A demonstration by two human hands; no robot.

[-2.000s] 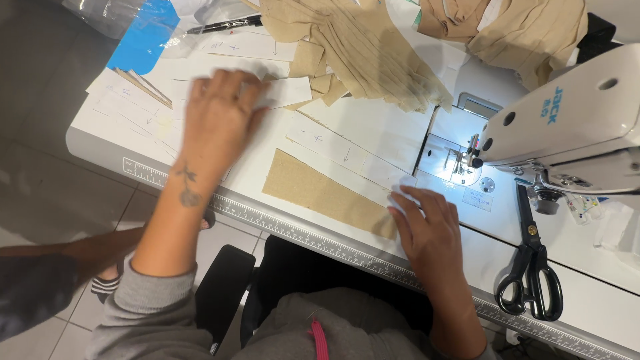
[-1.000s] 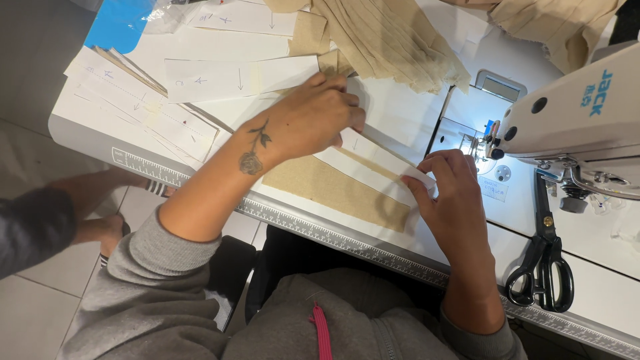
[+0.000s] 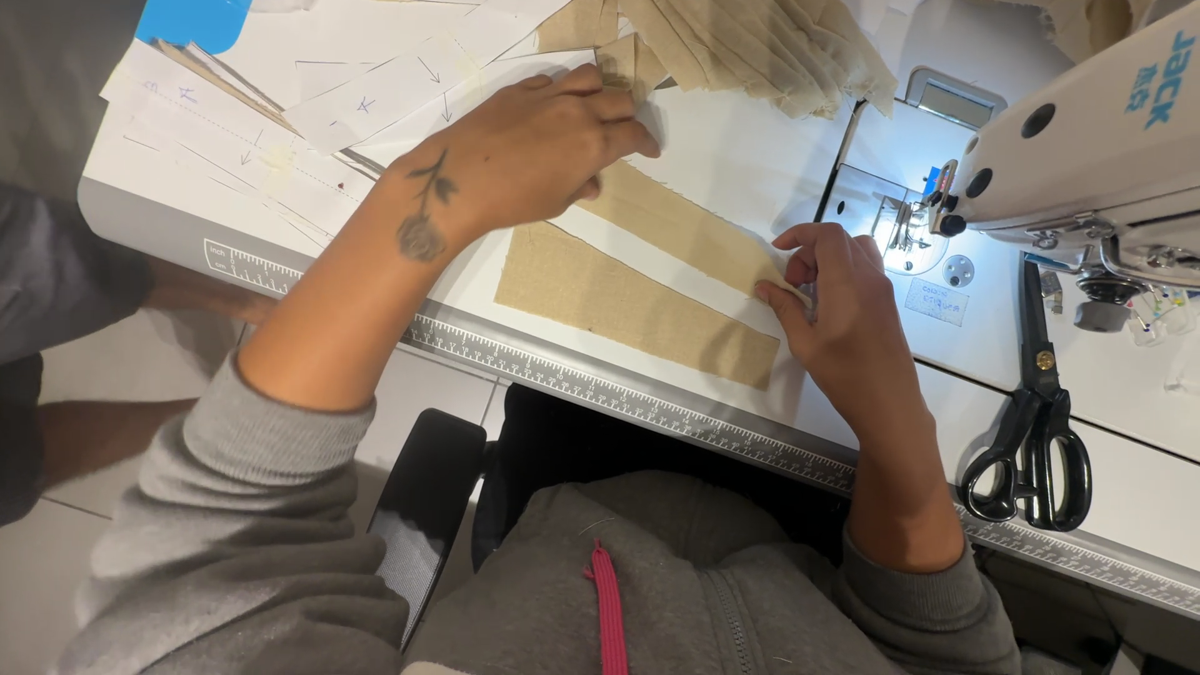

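Observation:
Two tapered tan fabric pieces lie roughly parallel on the white sewing table. My right hand (image 3: pixel 830 300) pinches the narrow right end of the upper fabric piece (image 3: pixel 689 230) between thumb and finger. The lower fabric piece (image 3: pixel 628 309) lies flat near the table's front edge, untouched. My left hand (image 3: pixel 539 145) is over the upper piece's wide left end, at the marked paper patterns (image 3: pixel 375 103); its palm side is hidden, so what its fingers hold does not show. Pleated tan fabric (image 3: pixel 759 47) lies beyond it.
A Jack sewing machine (image 3: pixel 1087 141) stands at the right, its lamp lit. Black-handled scissors (image 3: pixel 1031 441) lie before it. A printed ruler strip (image 3: pixel 609 389) runs along the front edge. Another person's legs (image 3: pixel 206 291) are at the left. More paper patterns (image 3: pixel 216 141) lie at the back left.
The white paper pattern that lay over the upper fabric piece one second ago is off it, and the tan fabric shows. A marked pattern now lies farther left, over other papers.

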